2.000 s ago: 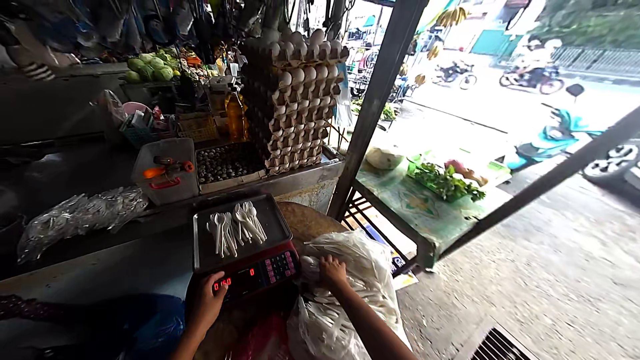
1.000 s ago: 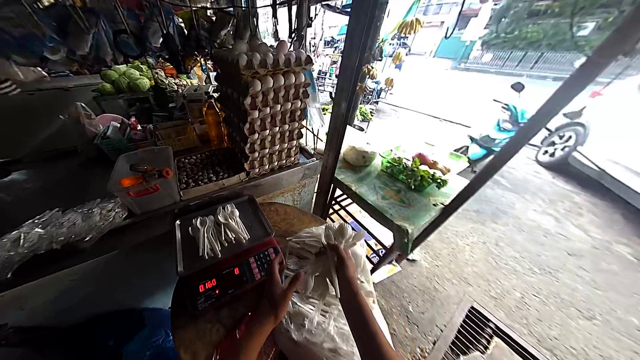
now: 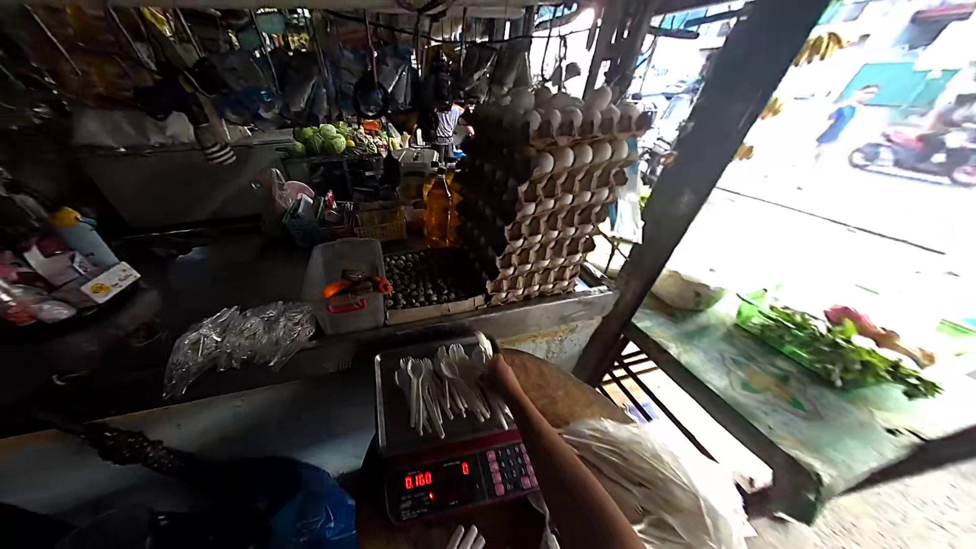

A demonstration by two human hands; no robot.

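Observation:
A digital scale [image 3: 457, 484] with lit red digits stands at the lower middle. Its metal tray [image 3: 389, 423] carries a bunch of white plastic spoons [image 3: 427, 389]. My right hand [image 3: 502, 375] is at the tray's right edge, closed around more white plastic spoons [image 3: 483, 347] whose heads show above the fingers. A white plastic bag [image 3: 656, 480] lies right of the scale, partly behind my right forearm. At the bottom edge, below the scale, a few white handles [image 3: 465, 538] show. My left hand is out of view.
Behind the scale are a clear plastic bin [image 3: 347, 255], a box of small dark round items [image 3: 435, 305] and stacked egg trays [image 3: 560, 206]. A clear bag of plastic utensils [image 3: 244, 335] lies left. A wooden post [image 3: 701, 145] and a table with greens [image 3: 770, 442] stand right.
My right hand has moved from the white bag to the scale's tray, with spoons in it. My left hand, earlier beside the scale, has left the view.

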